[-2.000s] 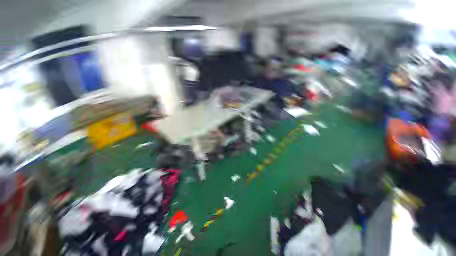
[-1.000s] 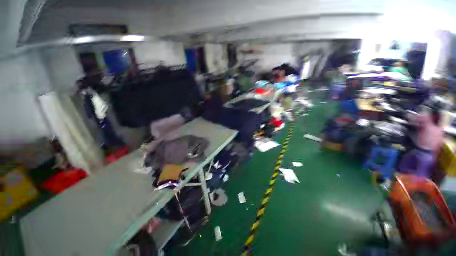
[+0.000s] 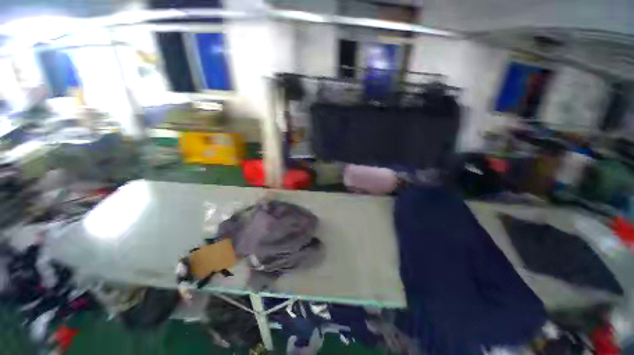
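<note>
Neither of my hands is in the picture. Nearest in front of me is a long pale table (image 3: pixel 354 260) with a greenish front edge. A crumpled grey-brown cloth pile (image 3: pixel 274 232) lies on it, left of the middle. A tan card-like piece (image 3: pixel 213 258) lies against the pile's left side, near the front edge, with small dark and white bits around it. A dark navy cloth (image 3: pixel 455 267) lies across the right part and hangs over the front. The picture is blurred.
A dark flat cloth (image 3: pixel 559 253) lies on a pale surface at the right. Behind stand a yellow crate (image 3: pixel 212 148), red items (image 3: pixel 296 179), a pinkish roll (image 3: pixel 370 179) and a rack with dark cloth (image 3: pixel 386 135). Cloth heaps (image 3: pixel 149 305) lie under the table and at the left.
The view has swung left from the aisle with the striped floor line and now faces the table's long side. The cloth pile and navy cloth appear nearer. No hand has appeared.
</note>
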